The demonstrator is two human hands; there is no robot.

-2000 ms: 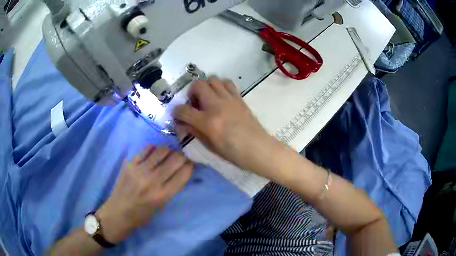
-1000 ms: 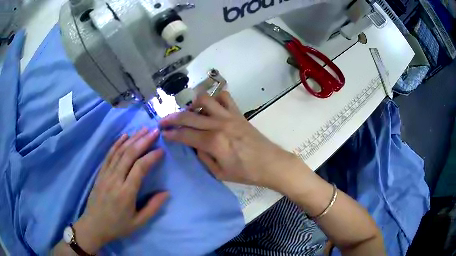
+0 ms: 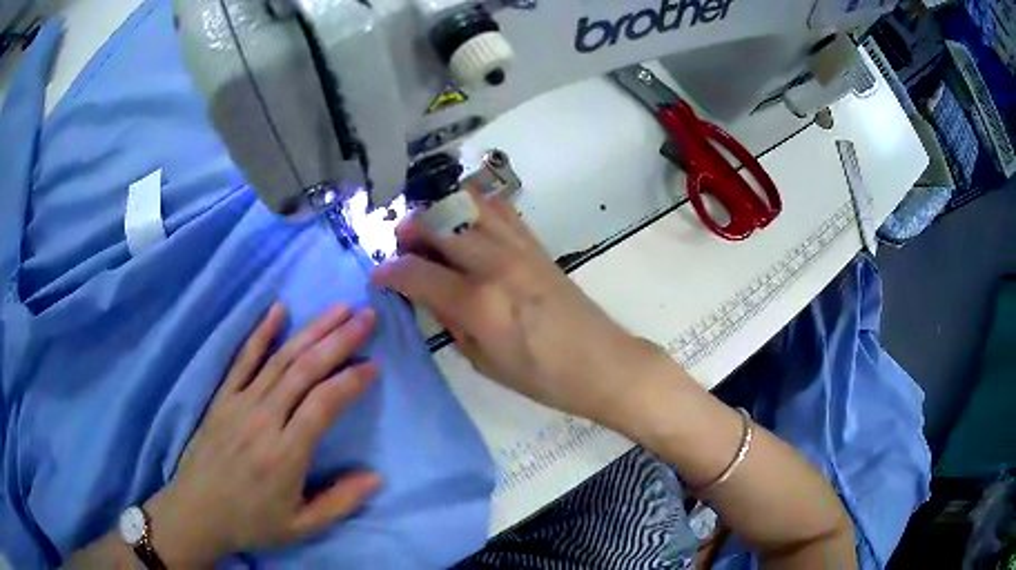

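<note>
A light blue garment (image 3: 123, 301) lies on the machine bed, left of and in front of the needle area. A white strip (image 3: 145, 213) shows on it at the left. The grey-white machine head (image 3: 267, 100) stands over the cloth; bright light hides the presser foot and needle (image 3: 368, 228). My left hand (image 3: 262, 440) lies flat on the cloth, fingers apart. My right hand (image 3: 501, 295) is beside the presser foot, fingers bent together at the cloth's right edge; its fingertips are partly hidden, so its hold is unclear.
Red-handled shears (image 3: 730, 184) lie on the white table (image 3: 624, 295) right of the needle. A jointed silver attachment (image 3: 494, 173) is behind my right hand. A thin metal ruler (image 3: 855, 192) lies at the right end. Blue cloth (image 3: 852, 390) hangs below the table's right side.
The left hand has flattened and moved down-left from the needle. The right hand was over the attachment, then came to the cloth edge by the foot. The camera view has shifted.
</note>
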